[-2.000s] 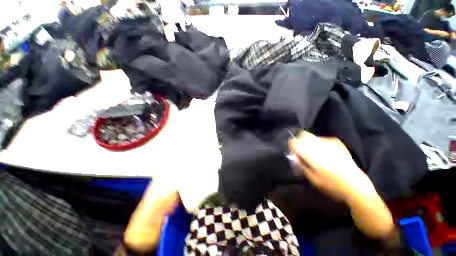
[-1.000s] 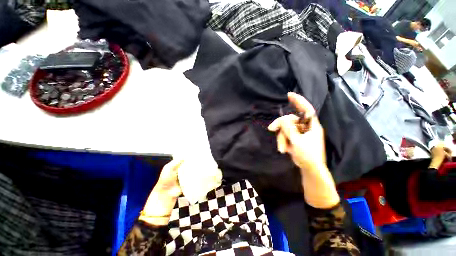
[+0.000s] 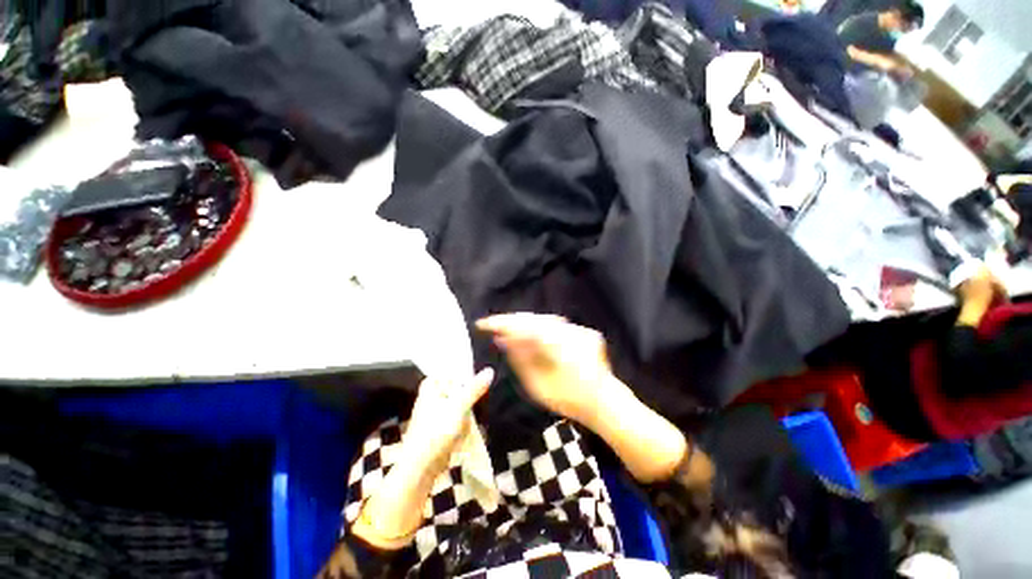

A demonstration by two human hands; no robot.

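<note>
The black garment (image 3: 543,192) lies heaped over the table and its front edge. My left hand (image 3: 436,424) is at the table's front edge above my checkered lap, holding a plain white sheet (image 3: 424,305) that stands up behind it and hangs below it. My right hand (image 3: 549,362) is just to the right of the left hand, over the near-left edge of the garment. It is blurred, with the index finger pointing left. Whether it holds a needle or snips cannot be seen.
A red-rimmed tray (image 3: 232,226) of dark buttons, with a dark flat case (image 3: 125,190) on top, stands at left beside clear plastic (image 3: 32,232). Dark cloth (image 3: 272,68) and plaid garments (image 3: 526,51) lie behind. Blue bin edges (image 3: 283,509) are below. Another person's hand (image 3: 979,296) is at right.
My right hand has come down and left from above the garment, close to my left hand. My left hand has moved slightly right with the sheet. The view has shifted slightly.
</note>
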